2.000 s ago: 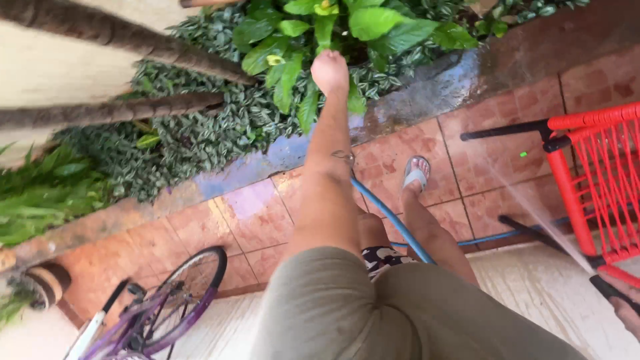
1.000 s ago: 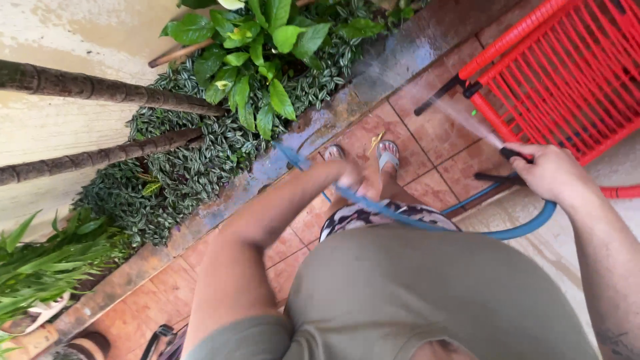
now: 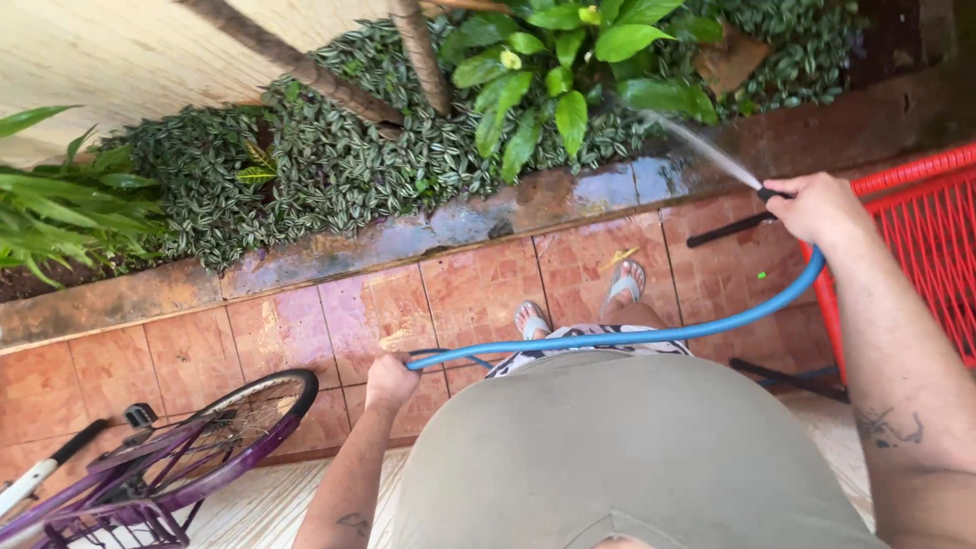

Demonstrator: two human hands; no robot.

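My right hand grips the black spray nozzle at the end of a blue garden hose. A white jet of water leaves the nozzle toward the broad-leaved plant in the planting bed. At the lower left of centre, my left hand is closed around the same hose, which sags across the front of my body between both hands. Part of the hose also shows just beyond the left hand, low over the tiles.
A wet curb edges the bed of striped ground cover and two thin trunks. A red corded chair stands at the right, close to my right arm. A purple bicycle is at the lower left on reddish floor tiles.
The left hand, among the leaves two seconds ago and in front of my body one second ago, is now out to the left on the hose. The jet now meets the plants.
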